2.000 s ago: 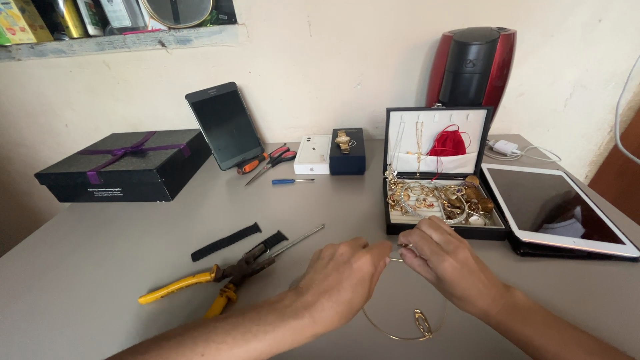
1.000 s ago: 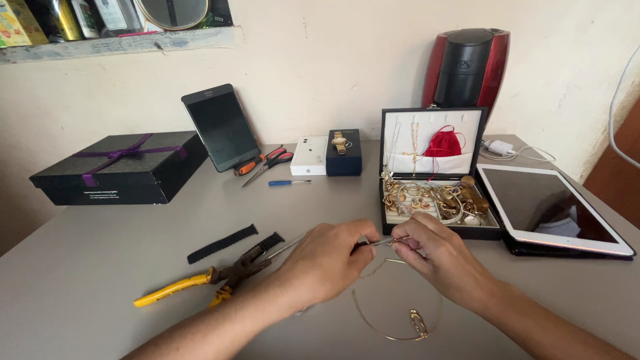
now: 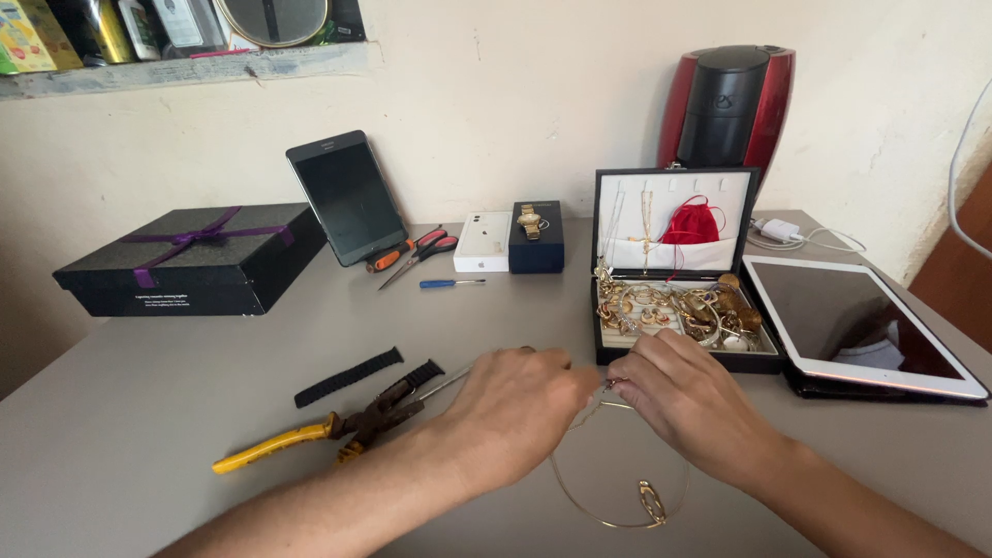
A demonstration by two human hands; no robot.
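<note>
My right hand [image 3: 682,395] pinches a small metal piece [image 3: 614,384] between thumb and fingertips. My left hand [image 3: 519,411] is closed close beside it, knuckles up; what it grips is hidden. Below both hands a thin gold-coloured necklace [image 3: 583,513] lies in a loop on the table, with an oval pendant [image 3: 651,502] at its lower right. Left of my left hand rest pliers with yellow handles [image 3: 275,447], a slim metal shaft [image 3: 446,384] and two pieces of a black watch strap [image 3: 349,377].
An open jewellery box [image 3: 690,360] stands behind my right hand, beside a white tablet [image 3: 868,329]. Farther back are scissors [image 3: 422,252], a blue screwdriver [image 3: 449,284], a phone box [image 3: 482,244], a blue box [image 3: 536,248] with a gold watch, a dark tablet [image 3: 345,198] and a ribboned box [image 3: 186,263].
My hands remain close together above the necklace. My left hand has turned, its knuckles now more on top, and a metal rod seen between the hands a second ago no longer shows there.
</note>
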